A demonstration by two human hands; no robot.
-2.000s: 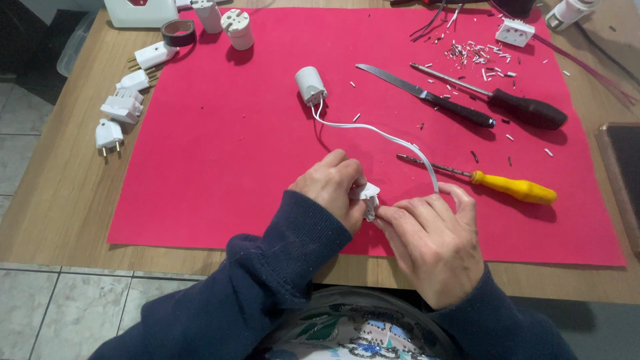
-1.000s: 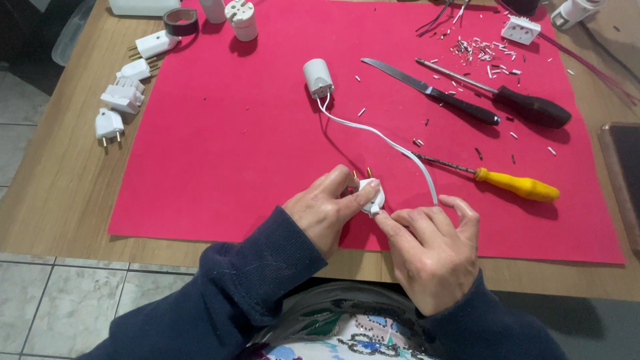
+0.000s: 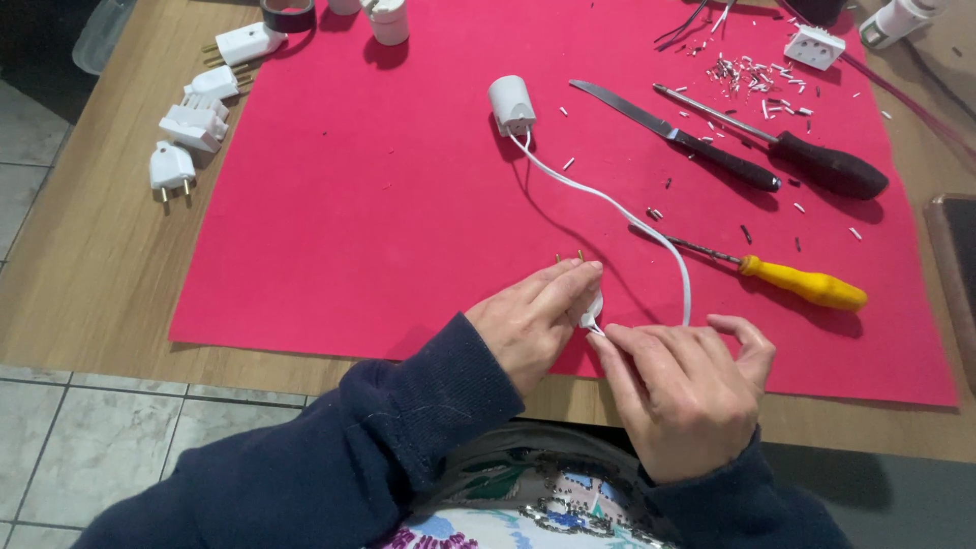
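My left hand (image 3: 537, 320) holds a white electrical plug (image 3: 591, 311), its brass pins pointing away from me and its body mostly hidden by the fingers. Just to the right, my right hand (image 3: 686, 389) pinches the white wire where it enters the plug. From under that hand the white two-strand cord (image 3: 610, 200) curves up to a white cylindrical lamp socket (image 3: 512, 105), which lies on the red sheet (image 3: 343, 229).
Right of the cord lie a yellow-handled screwdriver (image 3: 808, 284), a black-handled screwdriver (image 3: 831, 164) and a table knife (image 3: 717, 158). Wire insulation scraps (image 3: 751, 76) surround them. Several white plugs (image 3: 171, 166) line the left, near a black tape roll (image 3: 288, 14). A white outlet block (image 3: 814, 47) sits top right.
The plug has turned in my left hand since the oldest frame, and its pins now show beyond the fingertips. My right fingers have come to the wire at its base.
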